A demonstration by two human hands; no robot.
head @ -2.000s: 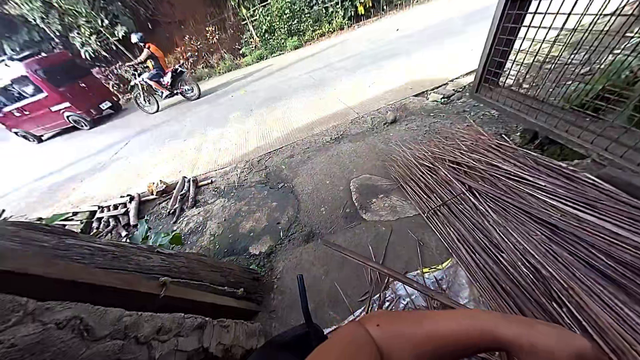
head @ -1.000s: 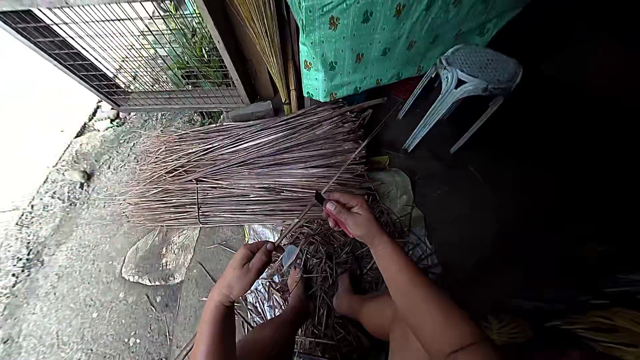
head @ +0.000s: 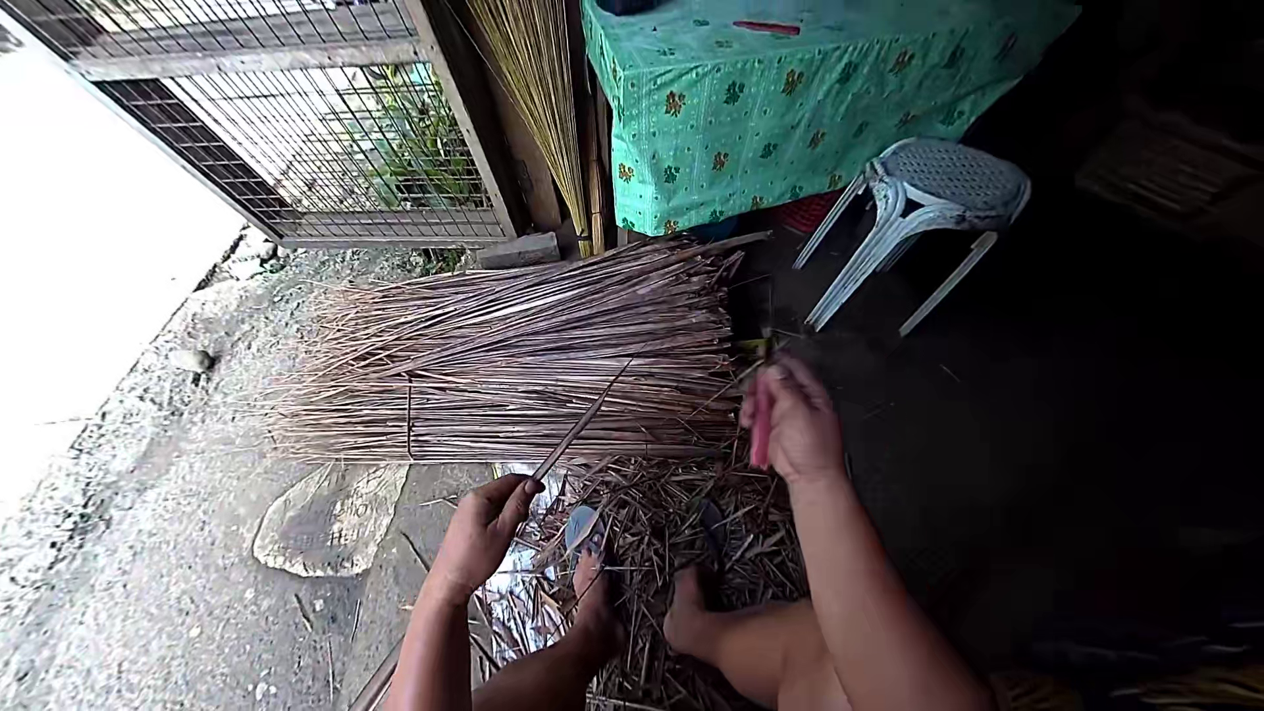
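Note:
My left hand (head: 486, 528) holds the lower end of a thin dry stalk (head: 583, 420), which slants up and to the right across a bundle of dry stalks (head: 553, 365). A thin tie crosses the bundle near its left part. On the right, my right hand (head: 798, 420) is closed around a red handle (head: 761, 425), slightly blurred; its blade cannot be made out clearly. The two hands are well apart. Below the bundle, brown scraps (head: 642, 553) lie around my feet and over a silvery sheet (head: 523, 583).
A table with a green patterned cloth (head: 731, 128) stands at the top, with a plastic stool (head: 938, 188) to its right. Light-coloured long sticks (head: 533, 89) lean beside a wire-mesh gate (head: 326, 138). A flat stone (head: 331, 518) is set in the ground at left.
My hands were close together on a stalk one second ago; the right hand has moved away to the right with the red handle. Earlier, the view turned from the road to this bundle.

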